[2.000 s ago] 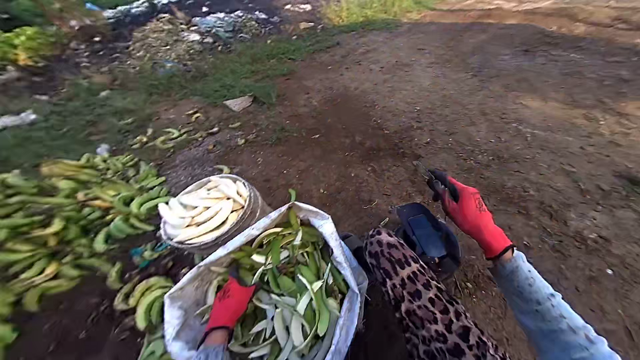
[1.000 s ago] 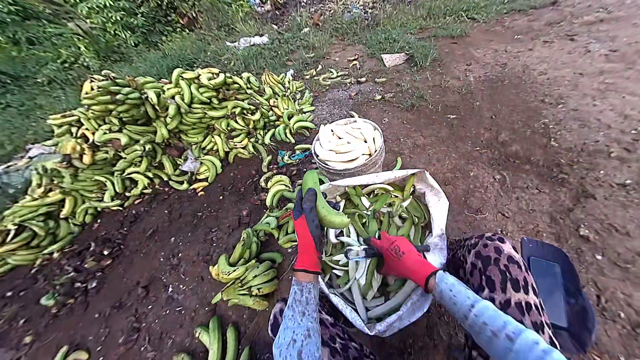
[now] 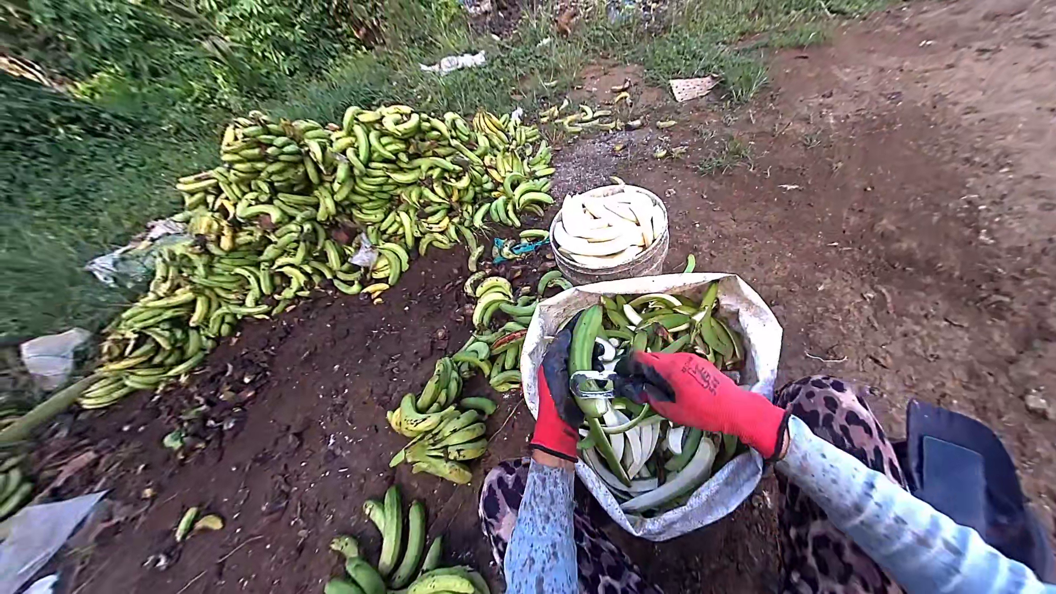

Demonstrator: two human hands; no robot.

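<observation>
My left hand (image 3: 559, 396), in a red and black glove, holds a green plantain or banana (image 3: 586, 334) upright over the open white sack (image 3: 756, 322). A metal peeler (image 3: 592, 384) is in my right hand (image 3: 693, 392), gloved alike, its head against the lower part of the fruit. A strip of green peel hangs below the peeler. Green peels with pale insides (image 3: 643, 445) fill the sack between my knees. Just behind the sack stands a round bucket (image 3: 627, 268) heaped with peeled pale fruit (image 3: 609, 224).
A large pile of green and yellowing bananas or plantains (image 3: 330, 198) lies at the left. Smaller bunches (image 3: 441, 425) lie on the dirt left of the sack, others (image 3: 404, 544) near the bottom edge. A dark object (image 3: 961, 478) is beside my right knee. Plastic scraps (image 3: 54, 355) lie at far left.
Two seconds ago my left hand was in the sack and my right was out to the right; both are now together over the sack. The peeler has moved onto the fruit.
</observation>
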